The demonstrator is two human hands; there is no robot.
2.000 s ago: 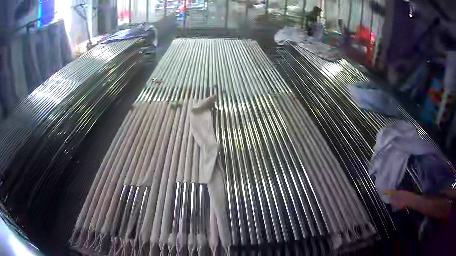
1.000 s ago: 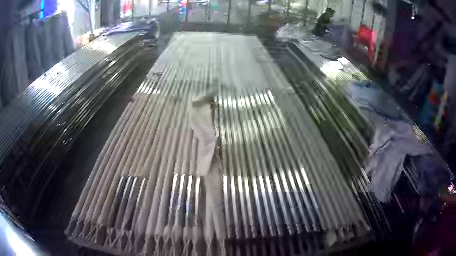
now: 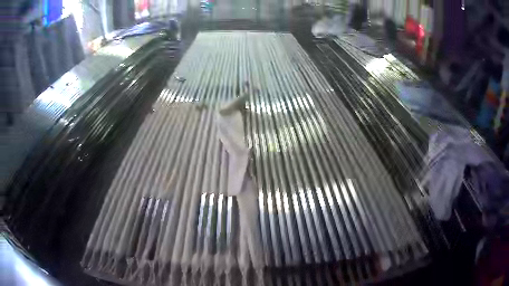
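Neither of my hands shows clearly. Long metal tubes [image 3: 310, 223] lie side by side in front of me, shiny silver in the middle and right. Matt beige sleeves [image 3: 148, 151] cover many tubes on the left and along the right side. Their near ends look gathered and frayed. A cream cloth strip [image 3: 235, 151] lies loose and twisted lengthwise near the middle of the bed. The frame is blurred.
More shiny tubes are stacked at the left [image 3: 72, 106] and right [image 3: 368, 106]. A crumpled pale lilac cloth [image 3: 443, 173] and a blue-grey cloth [image 3: 424, 100] lie on the right stack. A dark maroon shape [image 3: 494, 260] is cut off at the lower right edge.
A bare hand beside the lilac cloth at the right, seen two seconds ago, no longer shows. The view has shifted slightly. The cloth strip lies much as before.
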